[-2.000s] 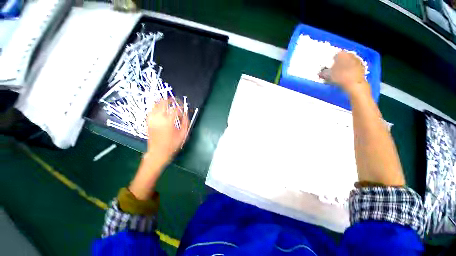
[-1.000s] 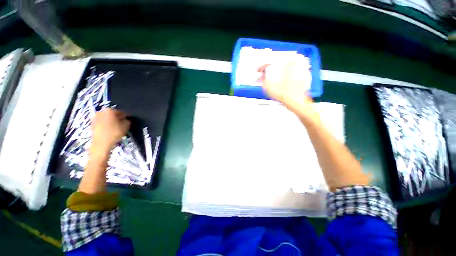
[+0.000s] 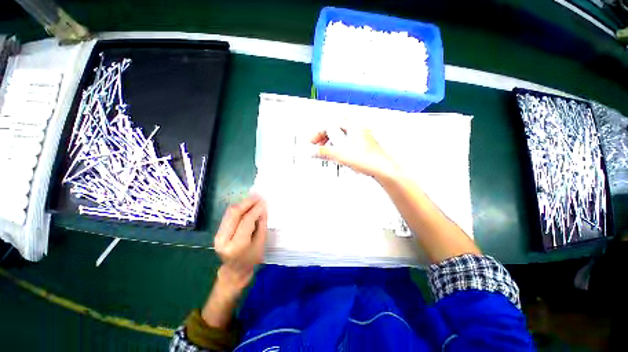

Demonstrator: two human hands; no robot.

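A stack of white sheets (image 3: pixel 427 185) lies in front of my lap, with a few faint dark lines near its upper middle. My right hand (image 3: pixel 354 150) is over those lines, fingers bent; whether it holds a small part cannot be told. My left hand (image 3: pixel 242 230) is at the sheet's left edge, fingers curled; anything in it cannot be made out. The left black tray (image 3: pixel 179 82) holds a heap of thin metal rods (image 3: pixel 124 172) on its left and near side. The blue plastic bin (image 3: pixel 375 96) beyond the sheet is full of small white parts (image 3: pixel 375 58).
A right black tray (image 3: pixel 564 172) is densely filled with rods, with clear plastic bags (image 3: pixel 613 144) beside it. Stacked white sheets (image 3: pixel 27 137) stand at far left, showing rows. A pale edge strip (image 3: pixel 275 48) runs behind the left tray and bin. A yellow floor line (image 3: pixel 89 313) shows at lower left.
My left hand has left the rods in the left tray and moved right to the sheet's edge. My right hand has come out of the blue bin to above the sheet.
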